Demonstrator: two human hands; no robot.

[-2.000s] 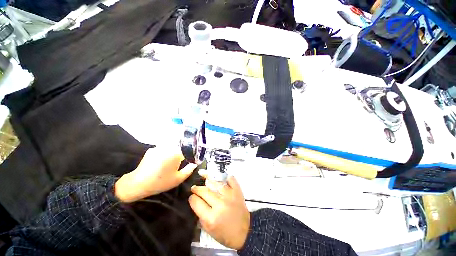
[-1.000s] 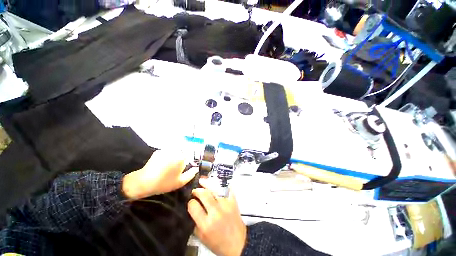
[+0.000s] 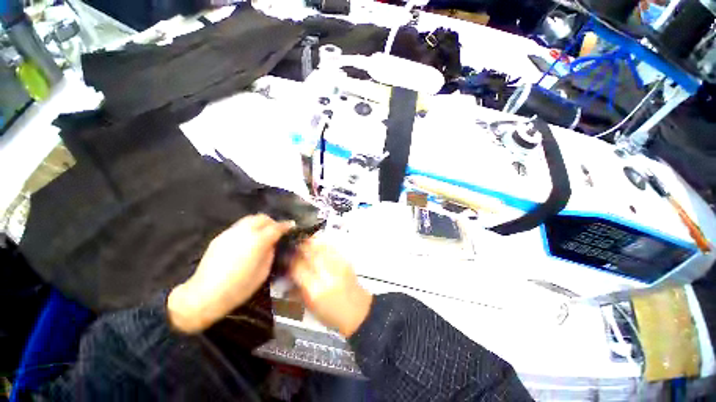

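Note:
My left hand grips the edge of the dark garment panel, fingers closed on the cloth. My right hand is blurred and meets the left at the same edge, its fingers pinching the cloth. Both hands are just in front of the presser foot and needle area of the sewing machine. The panel spreads left of the machine and hangs over the table's front edge. The fingertips partly hide the pinched edge.
More dark cut pieces lie behind left. A clear packet with a dark centre lies on the bed. The control panel is at right. A measuring scale runs along the front edge. Black bands drape over the head. A lamp stands behind.
Both hands have come away from the needle area towards the front edge with the cloth. The panel has shifted and bunches between them. The view has turned, showing the packet and control panel more fully.

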